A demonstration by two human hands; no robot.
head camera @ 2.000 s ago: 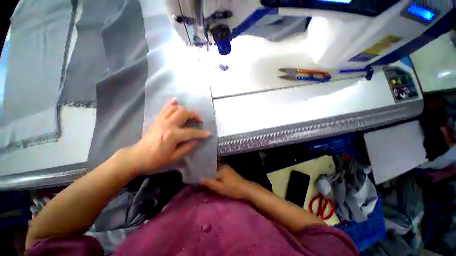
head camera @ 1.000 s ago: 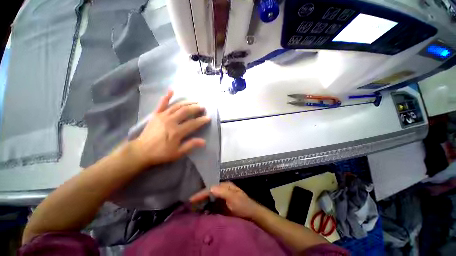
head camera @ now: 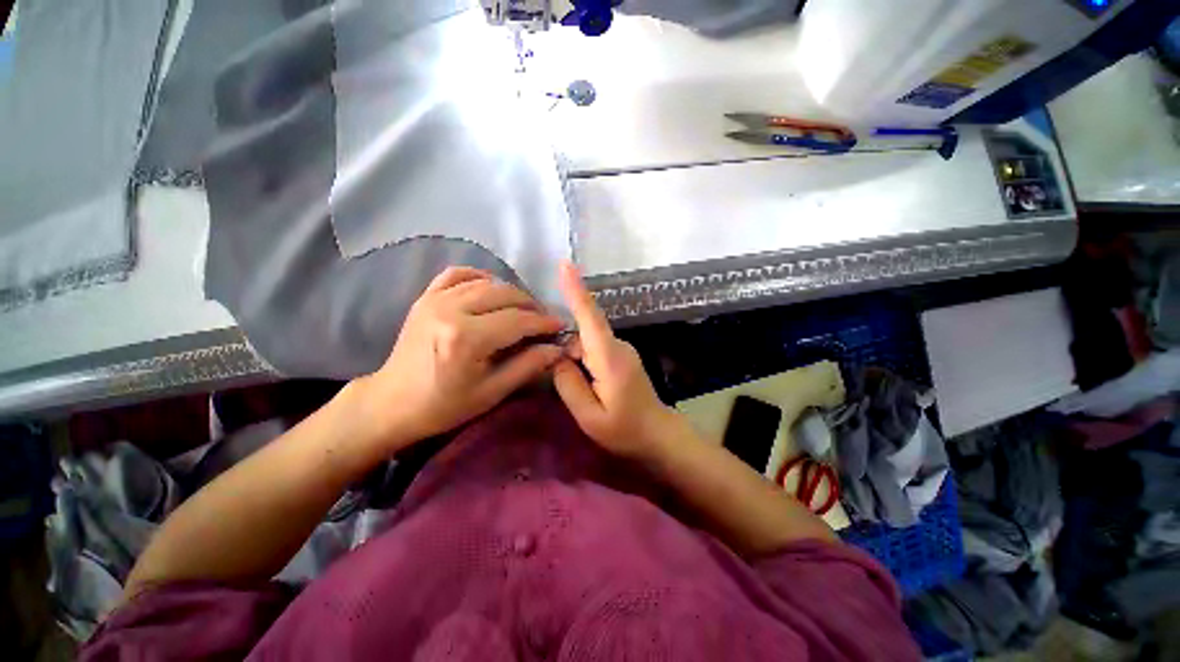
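A light grey fabric panel lies over a mid grey panel in front of the presser foot and needle, under the bright lamp. My left hand and my right hand meet at the panels' near right corner, at the table's front edge. The fingers of both hands pinch the cloth edges there; my right index finger points forward along the edge. The exact fingertip contact is partly hidden.
Orange and blue thread snips and a blue-capped stick lie right of the needle. More grey cloth lies at the left. Below the table edge are a black phone, red scissors and a blue basket with grey scraps.
The view has tilted down. My left hand has moved from flat on the cloth to the corner beside my right hand. The mid grey layer now shows spread out below the light one.
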